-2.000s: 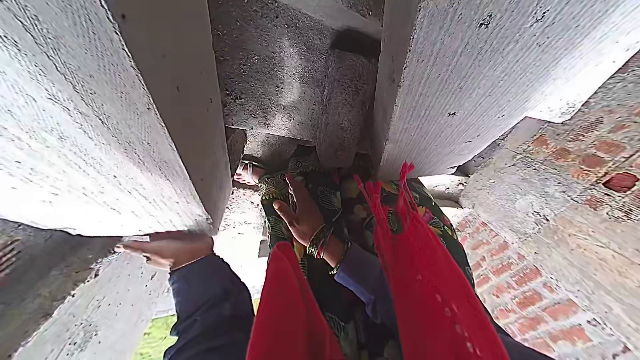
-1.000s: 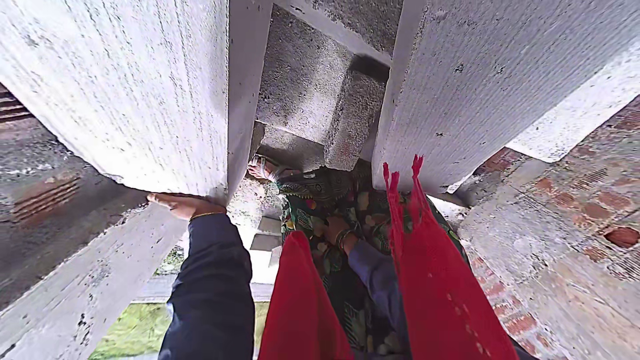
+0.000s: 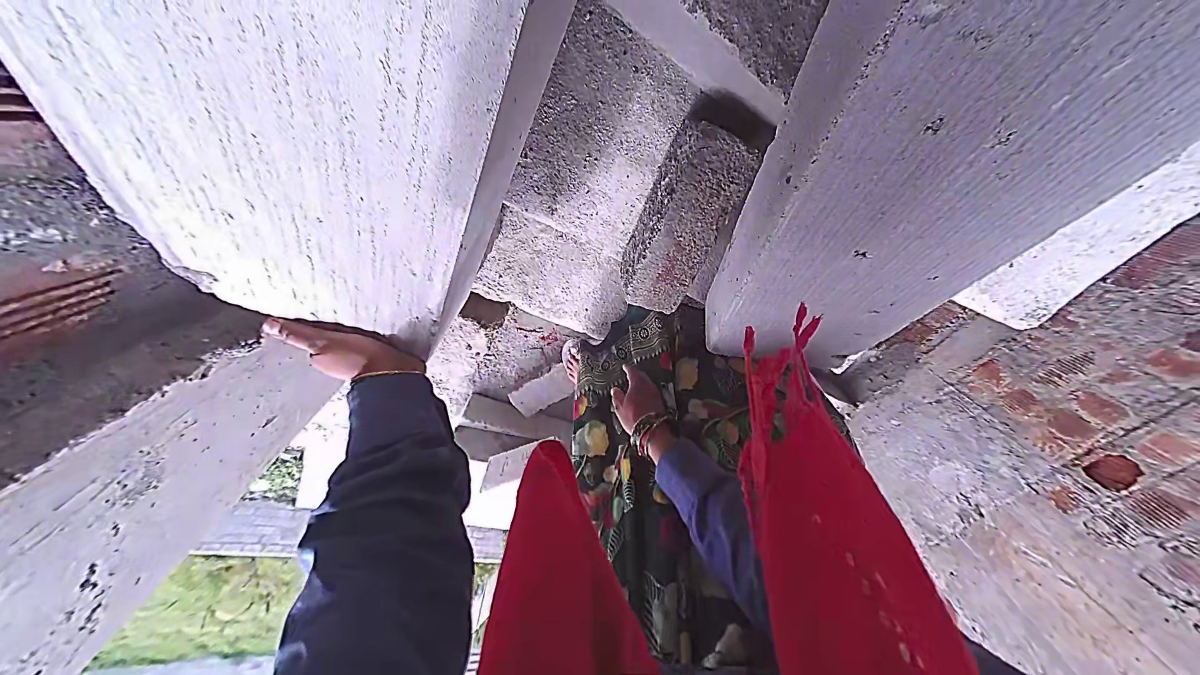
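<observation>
My left hand (image 3: 345,352) rests against the lower edge of a pale, rough concrete slab (image 3: 309,159) at the left; its fingers point left along that edge. Near the middle, my right hand (image 3: 641,403), with bangles at the wrist, lies on the dark patterned skirt cloth (image 3: 614,487), its fingers partly bent. Whether it pinches the cloth cannot be told. Both ends of a red scarf (image 3: 834,525) hang down in front of me, the right one fringed. Part of a bare foot (image 3: 570,359) shows beside the skirt's hem.
Another concrete slab (image 3: 947,178) slopes down on the right, beside a worn brick wall (image 3: 1097,412). Ahead lie rough concrete steps (image 3: 600,141) with a narrow block (image 3: 694,211) on them. Grass (image 3: 206,600) shows far below at the lower left.
My right hand, earlier spread on the skirt, has shifted on the cloth. My left hand stays at the slab's lower edge. The view has turned somewhat, and more grass and ledge show below.
</observation>
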